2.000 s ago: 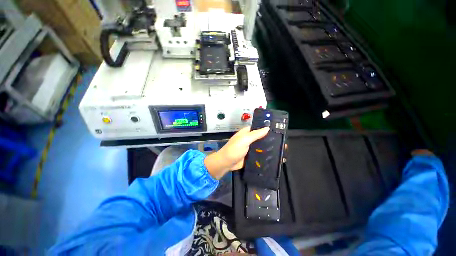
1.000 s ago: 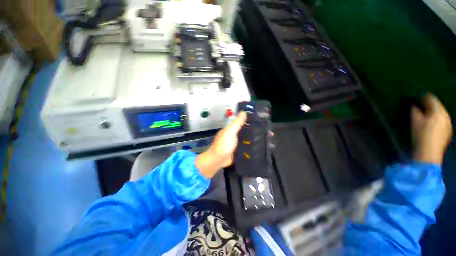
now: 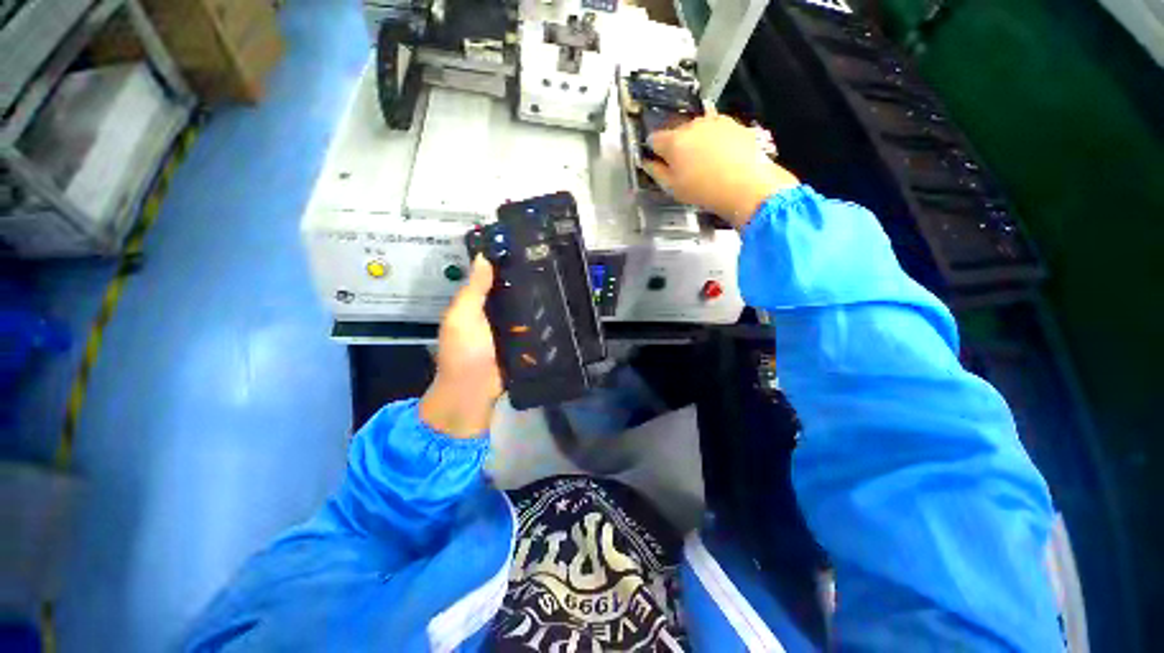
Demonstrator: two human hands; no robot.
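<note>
My left hand (image 3: 466, 357) holds a black phone unit (image 3: 543, 306) upright above my lap, in front of the white machine (image 3: 485, 166). Its camera end points up, and small orange and grey marks show on its face. A second dark edge shows along its right side; I cannot tell if it is another unit. My right hand (image 3: 715, 163) is at the right fixture (image 3: 664, 96), its fingers on the dark phone-sized piece there. The hand hides much of that piece, and I cannot tell if it is gripped.
A touchscreen (image 3: 605, 291) is partly hidden behind the held unit. A red button (image 3: 712, 290) is on the front panel's right end. The central press head (image 3: 562, 70) stands left of the right fixture. Black foam trays (image 3: 894, 140) lie at the right. A cart (image 3: 96, 140) stands far left.
My right hand has moved from the far right to the right fixture. My left hand has moved left with the phone unit. The view has shifted, and the foam tray over my lap is mostly hidden or gone.
</note>
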